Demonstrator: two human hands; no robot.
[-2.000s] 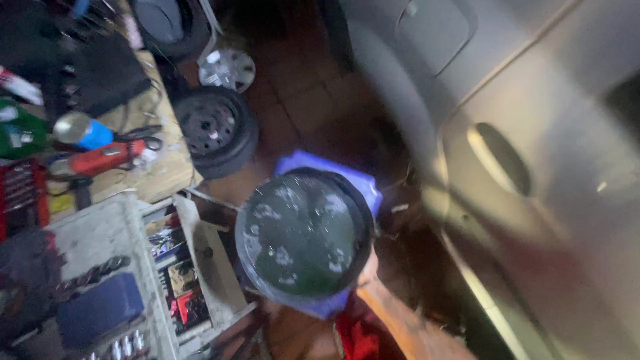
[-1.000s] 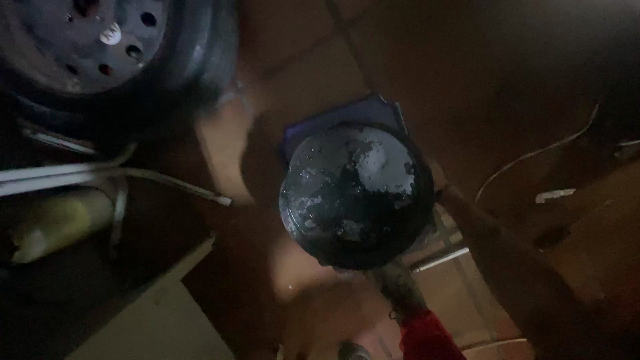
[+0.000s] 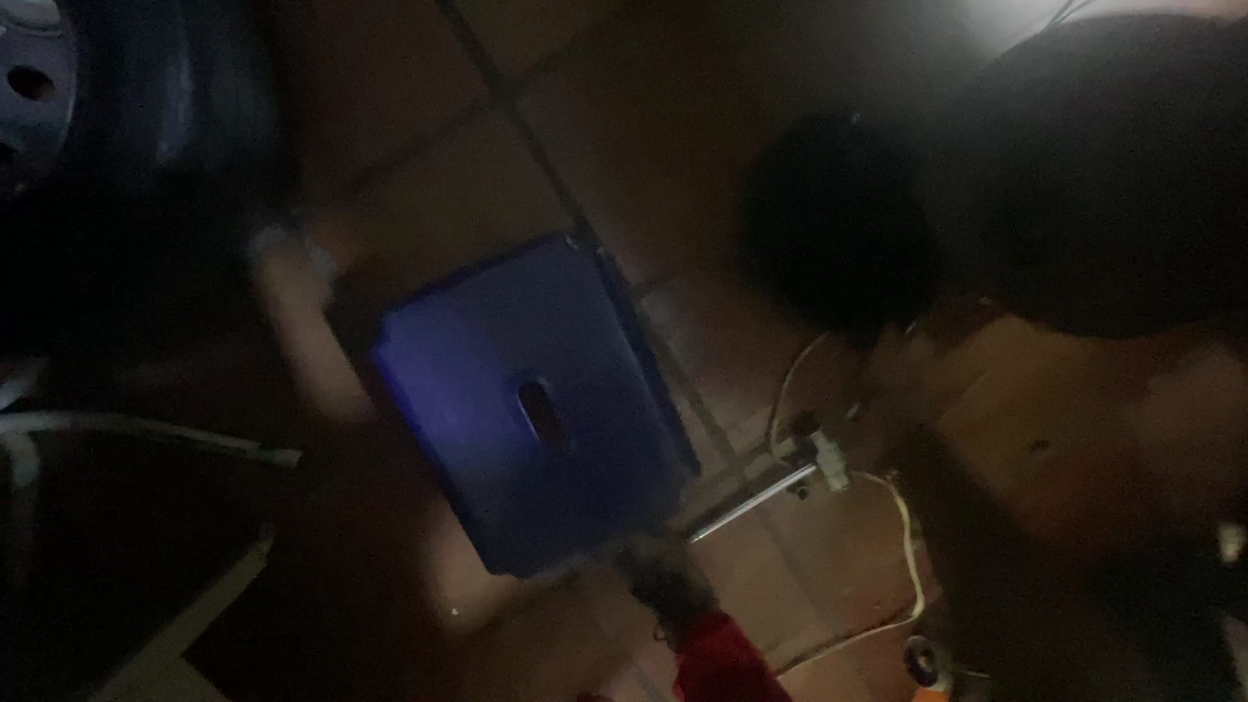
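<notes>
A blue plastic step stool [image 3: 507, 419] with an oval slot in its top stands on the tiled floor. At the upper right is a large dark round shape [image 3: 1102, 185], too dim to name, with a smaller dark rounded shape [image 3: 838, 224] beside it. My right hand [image 3: 1194, 395] seems to be the blurred skin-toned patch below the large shape; its fingers and grip cannot be made out. I can make out no left hand. At the stool's lower edge, a red-clothed limb [image 3: 721, 658] ends in a dark, blurred form; whether hand or foot is unclear.
A tyre [image 3: 185, 117] on a steel wheel lies upper left. White tubular legs [image 3: 166, 434] and a pale panel edge [image 3: 195, 624] are at the left. Right of the stool, a metal rod [image 3: 751, 502] meets a small fitting [image 3: 829, 460], and a pale cable [image 3: 916, 565] curves over the tiles.
The dark round vessel with wet-looking contents, held over the stool in both earlier frames, is no longer above it. The stool's top now shows uncovered.
</notes>
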